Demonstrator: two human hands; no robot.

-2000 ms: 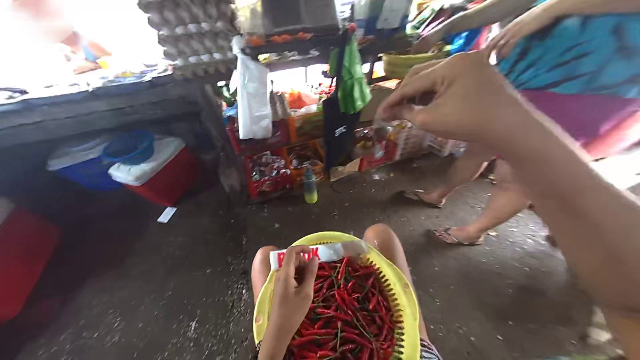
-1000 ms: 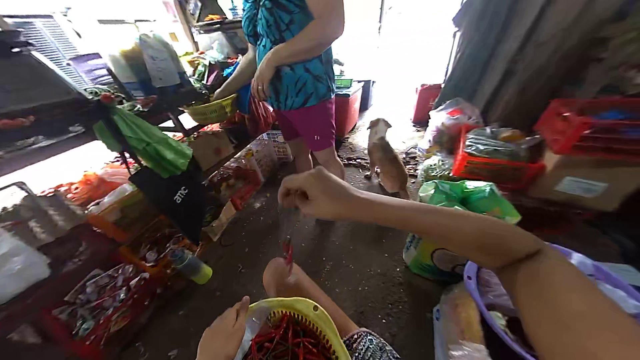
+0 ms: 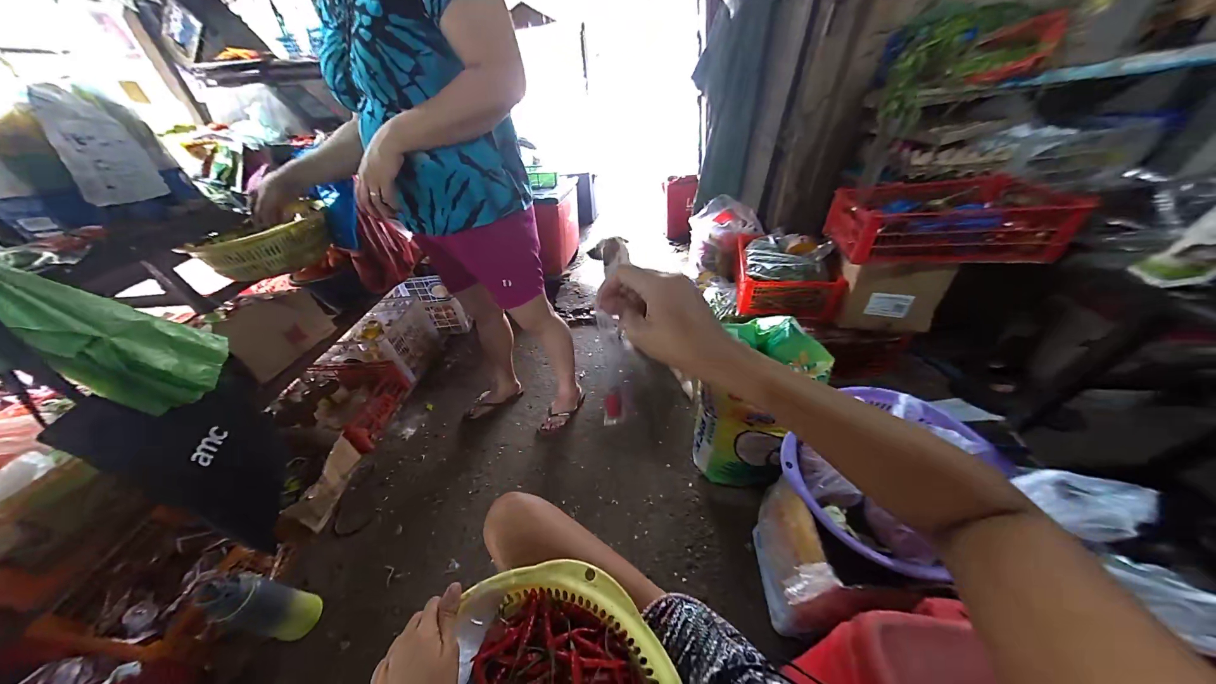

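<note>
Red chili peppers fill a yellow plastic basket on my lap at the bottom of the view. At the basket's left rim is my left hand, partly cut off by the frame edge, with clear plastic beside its fingers; whether it grips the rim or the plastic cannot be told. My right hand is raised and stretched forward, fingers pinched on the top of a narrow clear plastic bag. Something red shows at the bag's lower end, blurred.
A person stands ahead, one hand in a yellow-green basket. A dog is beyond my right hand. Right are a purple basket, a green bag and red crates. A bottle lies lower left.
The view has swung far to the right since the first frame. My left hand held a white strip with red lettering over the chilies then; now it is at the basket's left side.
</note>
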